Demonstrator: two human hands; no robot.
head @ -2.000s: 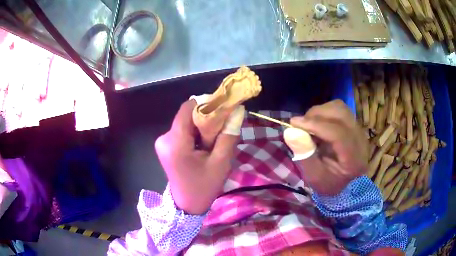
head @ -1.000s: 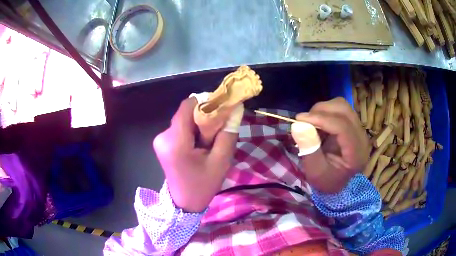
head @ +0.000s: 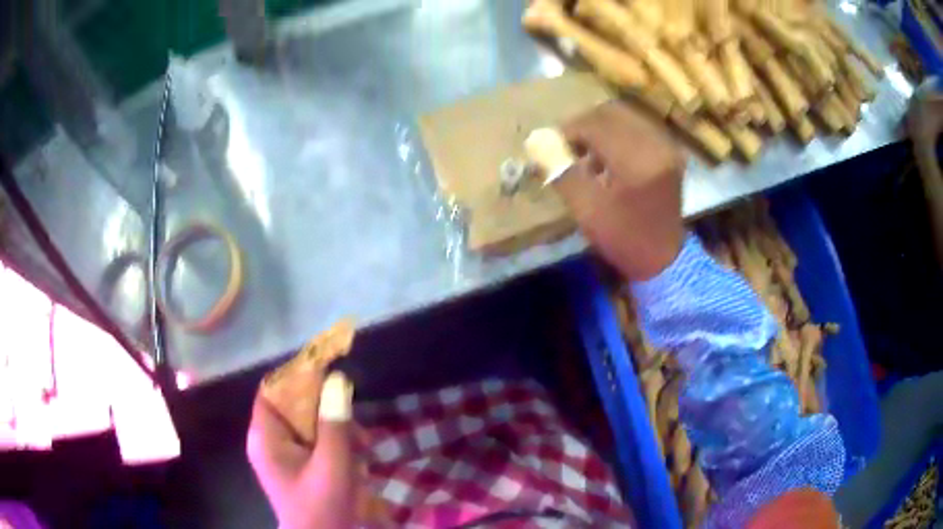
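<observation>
My left hand (head: 300, 455) grips a tan molded leg part (head: 308, 374) at the lower left, its foot end pointing up past my fingers. My right hand (head: 626, 181) is over the cardboard pad (head: 496, 134), its wrapped thumb beside a small white cup (head: 511, 174). The second cup is not clearly visible beside the hand. The image is blurred, and I cannot make out the thin pointed stick or whether the right fingers hold anything.
A tan tape roll (head: 236, 281) lies on the metal bench (head: 331, 196) at left. Stacked leg parts (head: 713, 67) lie at the back right. A blue tote (head: 843, 341) of leg parts stands below the bench edge, under my right sleeve. Part of another person's arm shows at the far right.
The view has turned and shifted. My right hand has moved from near the leg part up to the cups on the cardboard. My left hand still holds the leg part, now tilted and lower in view.
</observation>
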